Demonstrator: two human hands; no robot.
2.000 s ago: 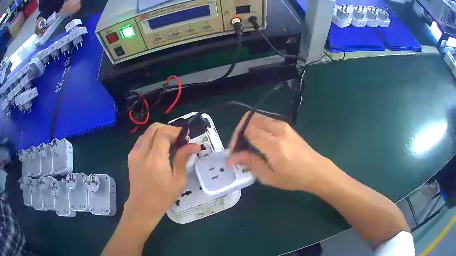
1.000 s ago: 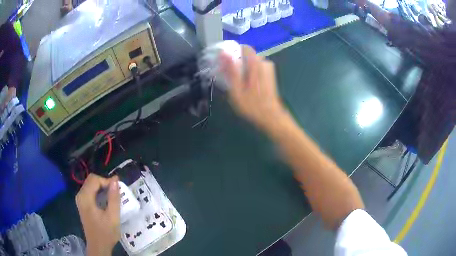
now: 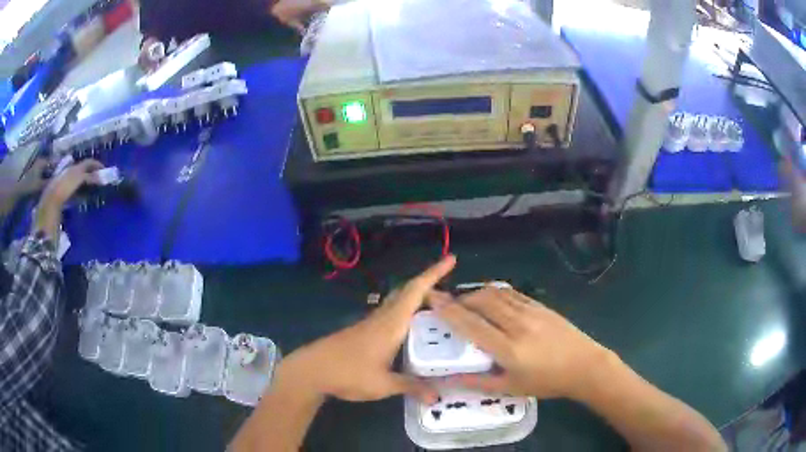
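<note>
A white plug adapter (image 3: 435, 347), socket face up, sits on the white power strip (image 3: 473, 425). My left hand (image 3: 376, 349) lies along its left side, with the thumb at its front edge. My right hand (image 3: 535, 340) covers its right and back parts. Both hands cup the adapter; the strip's far end is mostly hidden. A small metal USB plug (image 3: 374, 299) lies left of my fingers. The hipot tester (image 3: 442, 119) stands behind, with its green lamp lit.
Rows of adapters (image 3: 150, 353) stand at the left. A red lead (image 3: 343, 247) lies below the tester. One adapter (image 3: 749, 237) stands at the right, beyond a metal post (image 3: 650, 115). Another person's hand (image 3: 69, 190) works over the blue mat (image 3: 239, 177).
My right hand has come back from the metal post without the adapter it carried, and is now beside my left hand over the strip. The camera view has swung left. One adapter now shows at the right.
</note>
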